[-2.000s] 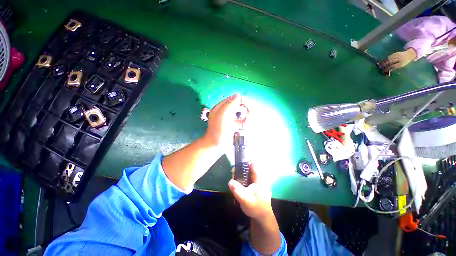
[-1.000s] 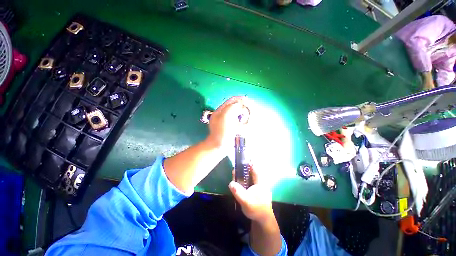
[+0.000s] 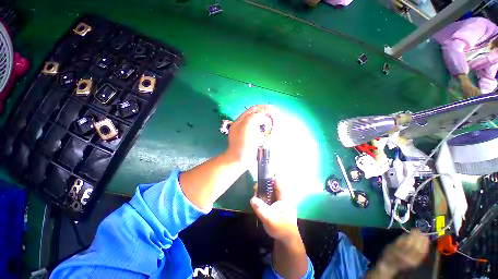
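Note:
My left hand [image 3: 241,136] holds a small housing [image 3: 265,126] with a round dark centre in its fingertips, partly washed out by the lamp's glare. My right hand [image 3: 277,213] is closed around the black ribbed handle of a precision screwdriver [image 3: 265,169]. The screwdriver points up at the housing; glare hides its tip, so I cannot tell whether it touches. A small gold-coloured part [image 3: 225,126] lies just left of my left hand.
A black blister tray [image 3: 60,150] with gold-framed and black housings lies left. The gooseneck lamp [image 3: 371,129] reaches in from the right, above round dark parts [image 3: 334,185], a pale stick [image 3: 345,174] and tangled cables. A blurred hand [image 3: 404,253] is at lower right; a pink-sleeved person [image 3: 464,46] sits upper right.
My hands hold nearly the same pose on the housing and screwdriver. Small black units at the top have shifted right. Another person's blurred hand has appeared at lower right.

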